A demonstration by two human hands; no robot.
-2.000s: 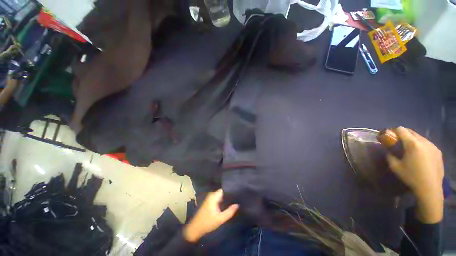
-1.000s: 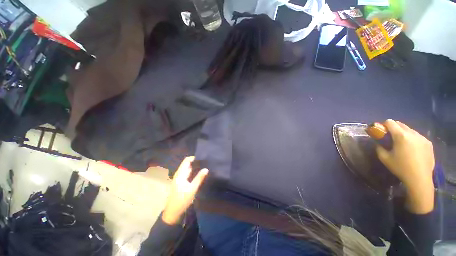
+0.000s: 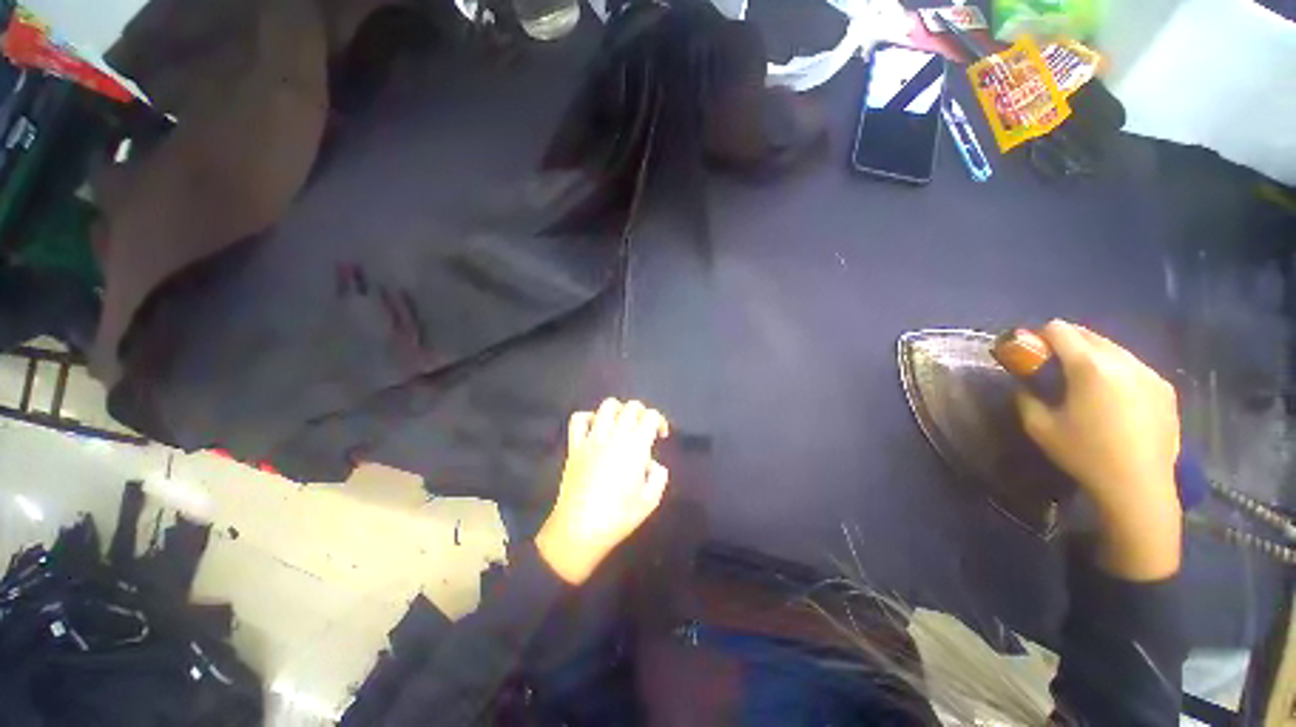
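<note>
A steam iron (image 3: 967, 398) with a silver-edged pointed plate and orange-brown knob rests on the dark table cover at right, its tip to the upper left. My right hand (image 3: 1106, 419) is closed around its handle. A black garment piece (image 3: 498, 284) lies in loose folds from the centre to the left, with a thin seam line running down its middle. My left hand (image 3: 611, 476) lies on the cloth at its near edge, fingers bent and together. Whether it pinches the cloth cannot be told.
A smartphone (image 3: 900, 114), blue-white snips (image 3: 968, 139) and an orange-yellow packet (image 3: 1018, 94) lie at the far right. Brown cloth (image 3: 228, 171) drapes at left. A ribbed hose (image 3: 1239, 514) runs right from the iron. Black fabric piles (image 3: 100, 625) lie on the floor.
My left hand has moved from the table's near edge onto the cloth. The black cloth has shifted and spread near it. The whole view has shifted; the iron stays in my right hand.
</note>
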